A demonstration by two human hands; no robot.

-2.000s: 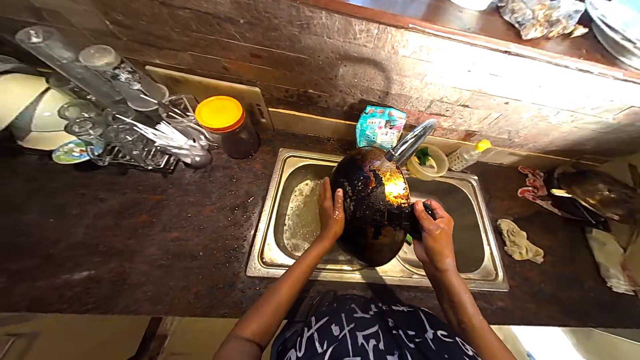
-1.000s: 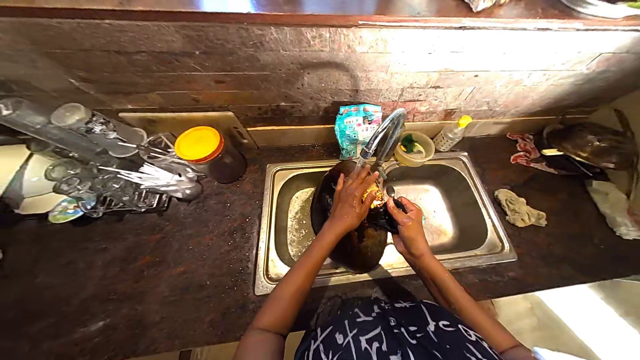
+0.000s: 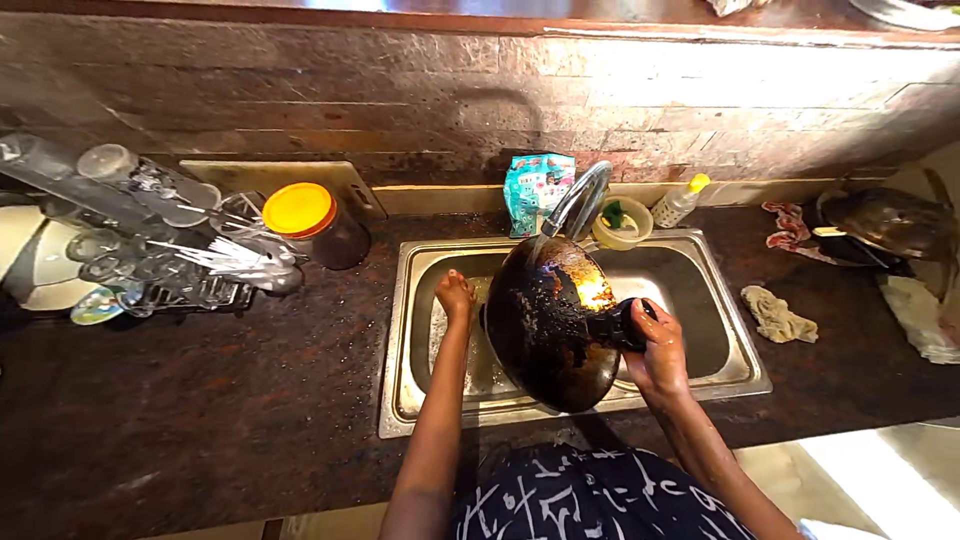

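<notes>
My right hand (image 3: 660, 345) grips the black handle of a dark, scorched pan (image 3: 544, 337), tilted over the double-bowl steel sink (image 3: 390, 375) with its blackened underside showing. Water from the curved chrome faucet (image 3: 581, 195) runs onto the pan's upper edge. My left hand (image 3: 455, 295) is over the left bowl, just left of the pan and apart from it. Its fingers look bent, and whether they touch or hold anything cannot be told. Foamy residue lies in the left bowl, partly hidden by the pan.
Behind the sink stand a teal packet (image 3: 534, 191), a plastic tub (image 3: 624, 225) with a green scrubber and a yellow-capped bottle (image 3: 679, 201). To the left are a yellow-lidded jar (image 3: 330, 232), cutlery and glasses. A crumpled cloth (image 3: 778, 315) and a dark pan (image 3: 889, 221) are at the right.
My left hand has moved left off the pan, which it touched in both earlier frames. The pan's handle, in my right hand, now points more to the right than one second ago.
</notes>
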